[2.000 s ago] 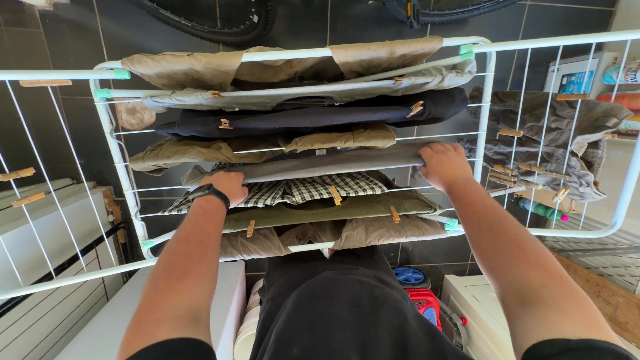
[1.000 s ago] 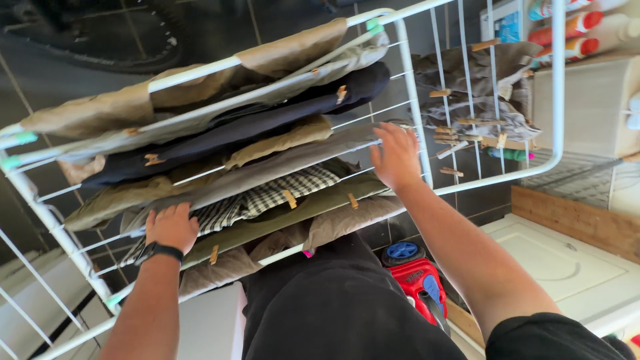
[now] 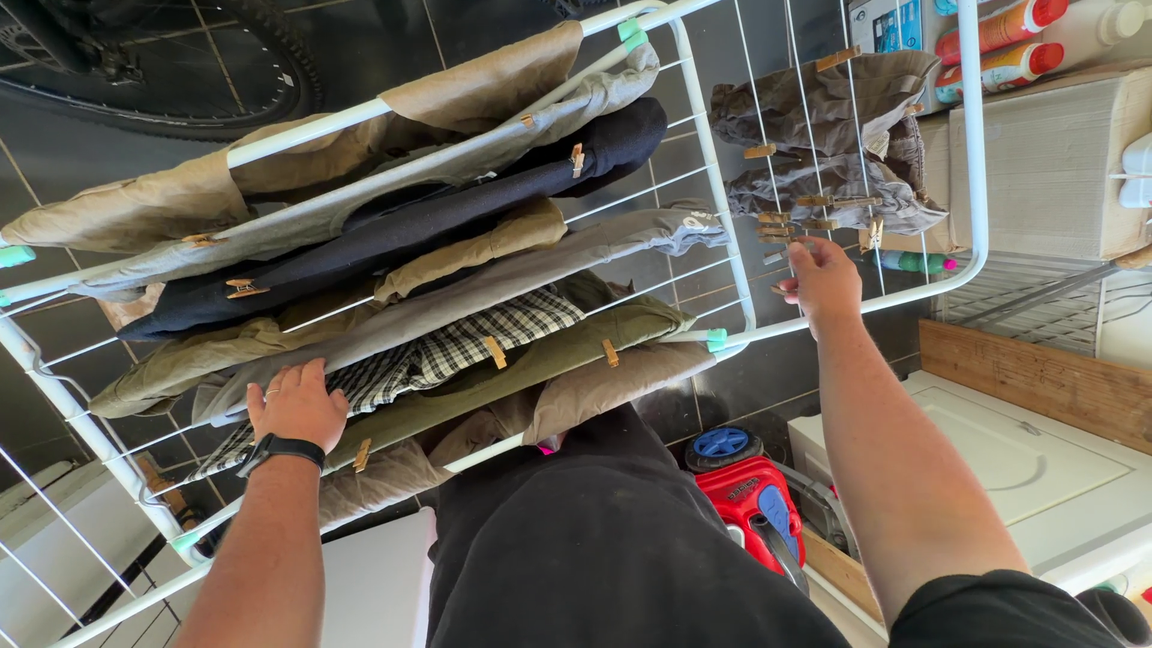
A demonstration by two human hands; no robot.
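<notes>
Several garments hang over the white drying rack [image 3: 974, 135]. My left hand [image 3: 297, 405] rests on the left end of the grey garment [image 3: 504, 270], next to the black-and-white checked cloth [image 3: 459, 346]. At the rack's right wing, my right hand [image 3: 821, 279] has its fingertips pinched at a wire, just under a cluster of wooden clothespins [image 3: 776, 225]; whether a clothespin is between the fingers is unclear. Clothespins also sit on the dark navy garment [image 3: 405, 229] and the olive green garment [image 3: 549, 355]. A crumpled grey-brown garment [image 3: 828, 99] hangs on the right wing.
A bicycle wheel [image 3: 306, 81] lies beyond the rack at the upper left. Cardboard boxes [image 3: 1035, 162] and bottles [image 3: 1003, 27] stand at the right. Below them are a wooden board [image 3: 1035, 382] and a white appliance [image 3: 1017, 450]. A red toy vehicle [image 3: 751, 504] is by my legs.
My right hand has left the grey garment and moved right to the clothespins on the wing. My left hand stays at the grey garment's left end. The view has turned and shifted right.
</notes>
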